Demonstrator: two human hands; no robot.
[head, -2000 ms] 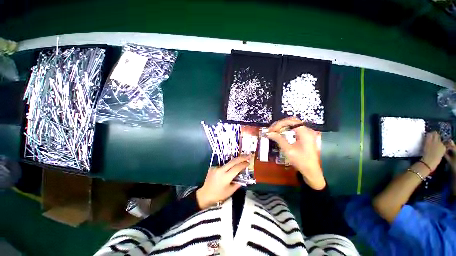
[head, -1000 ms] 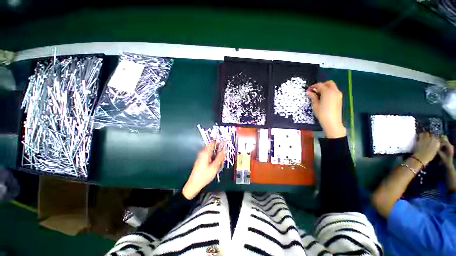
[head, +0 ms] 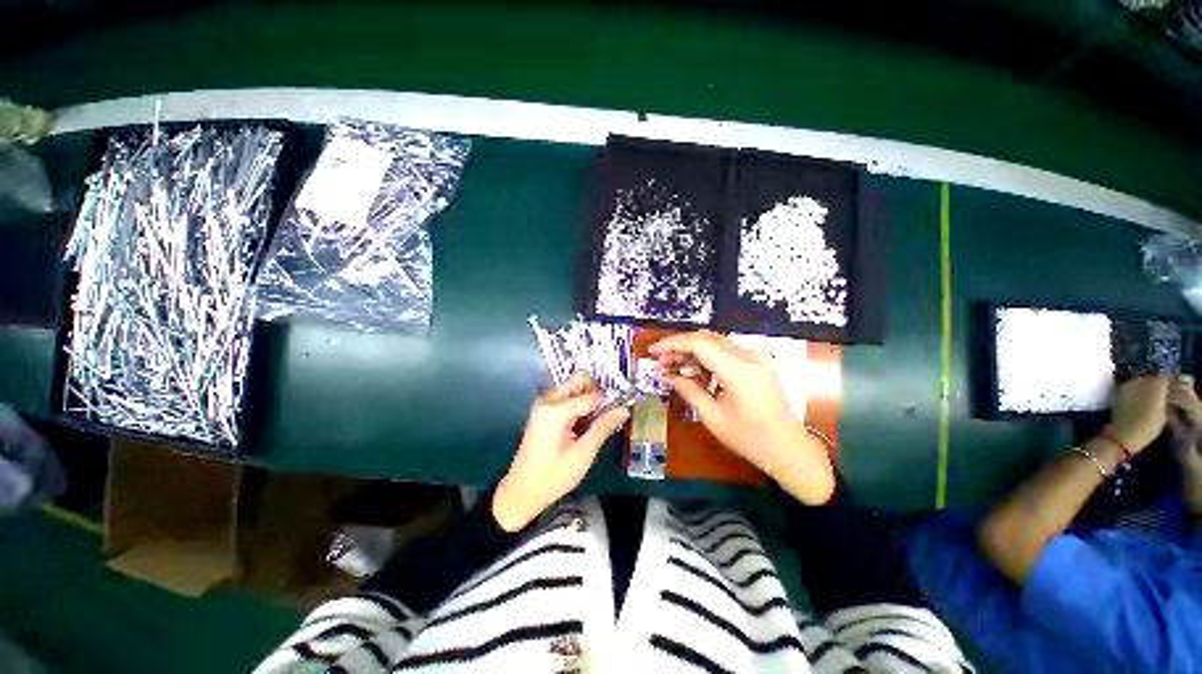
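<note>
My left hand pinches a thin pale strip at the left end of the orange board. My right hand meets it there, fingers bent over the jig; what its fingertips hold is too small to tell. The jig, a small pale metal block, shows its lower end below my hands. A fan of thin white strips lies just above my left hand. White blocks on the board are partly covered by my right hand. Twin black trays above hold fine white specks and small white parts.
A large black tray heaped with strips stands at far left, beside a clear plastic bag. A brown cardboard box is below the bench edge. At right, a person in blue works at a black tray of white parts.
My right hand has come from the right parts tray down to the jig. My left hand has moved slightly right to meet it, now with a strip between its fingers.
</note>
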